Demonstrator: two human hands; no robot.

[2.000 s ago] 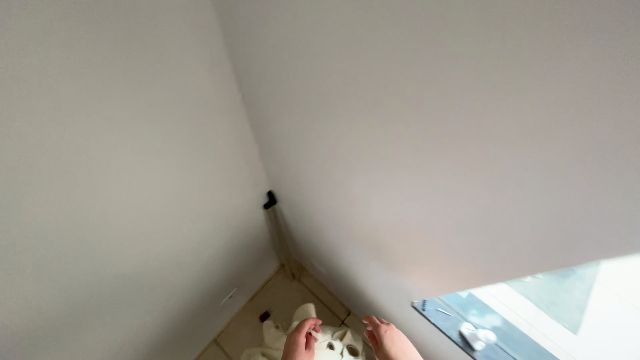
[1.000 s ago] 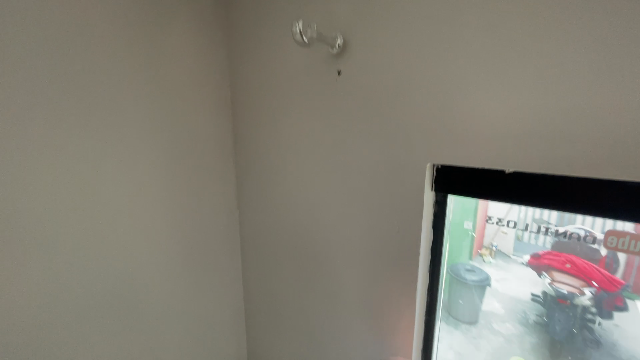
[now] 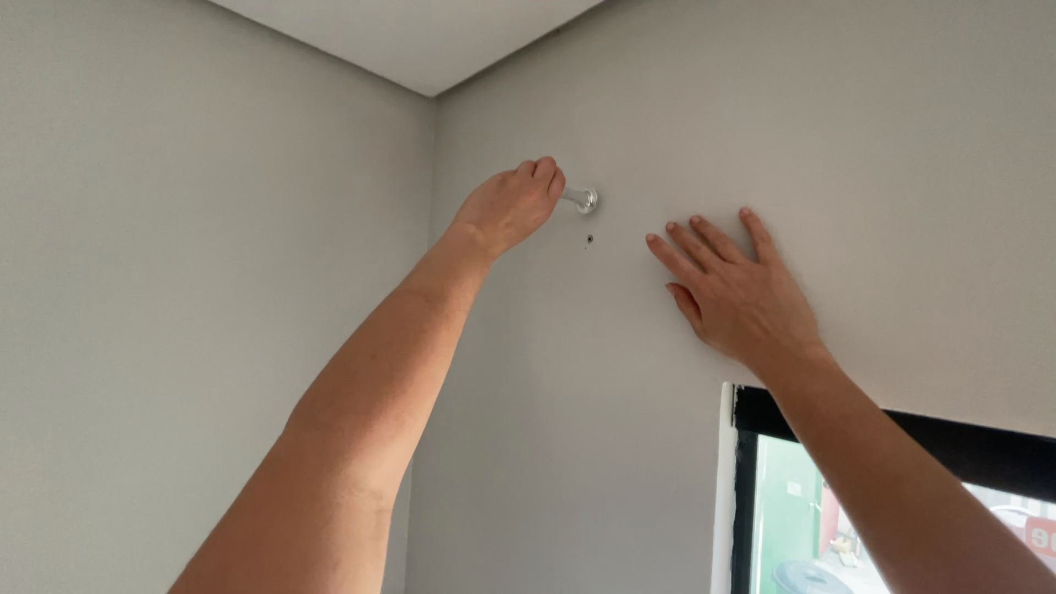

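Note:
High on the grey wall, my left hand [image 3: 513, 205] is closed around the outer end of a clear curtain holdback or wall bracket [image 3: 584, 200]. Its round base meets the wall just right of my fingers, while the end in my grip is hidden. A small dark hole [image 3: 590, 239] shows in the wall below that base. To the right, my right hand [image 3: 733, 285] rests against the wall with its fingers spread and nothing held.
A black-framed window [image 3: 745, 495] is at the lower right, behind my right forearm. The white ceiling [image 3: 429, 49] ends above the wall corner. Through the glass, a bin [image 3: 813, 577] shows partly.
One second ago neither hand was in view and the whole clear fitting showed. Now my left hand grips it and my right hand is on the wall. The view has swung upward.

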